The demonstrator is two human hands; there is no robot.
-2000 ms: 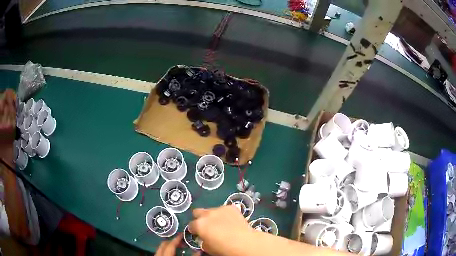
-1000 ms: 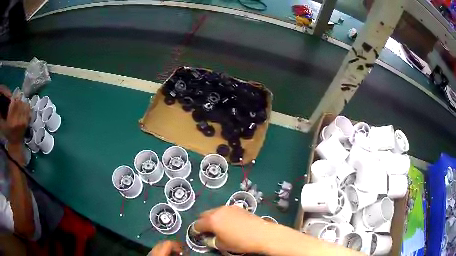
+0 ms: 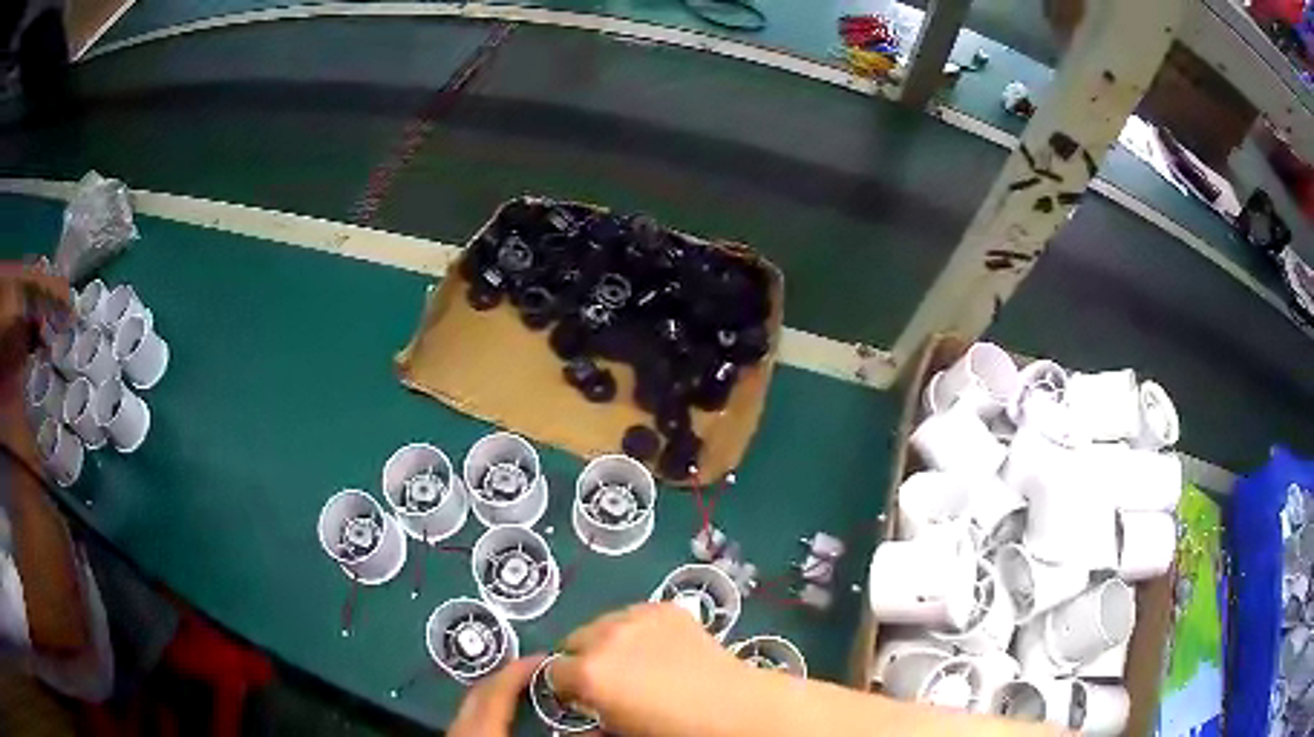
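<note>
My right hand [image 3: 649, 670] reaches over a white motor housing [image 3: 548, 700] at the bottom edge, its bent fingertips at the open mouth; what they pinch is hidden. My left hand [image 3: 490, 708], cut off by the bottom edge, is at that housing's left side; its grip cannot be told. Several white housings with silver-grey motors [image 3: 515, 570] stand open end up to the left, thin lead wires beside them. Another fitted housing [image 3: 698, 596] stands just beyond my right hand, and one [image 3: 768, 657] is partly hidden by it. Small loose motors [image 3: 820, 562] with red leads lie right of these.
A low cardboard tray [image 3: 483, 377] of black plastic parts is ahead. A cardboard tray [image 3: 882, 612] heaped with white housings is right, beside a printed sheet [image 3: 1193, 634] and blue crate [image 3: 1257, 576]. A neighbour's hand [image 3: 32, 305] is at white cups [image 3: 108, 377], far left. A post [image 3: 1009, 216] rises right.
My left hand has moved up against the housing's side. My right hand stays over the same housing. Red wires on the belt have moved left. The neighbour's hand has shifted up and left.
</note>
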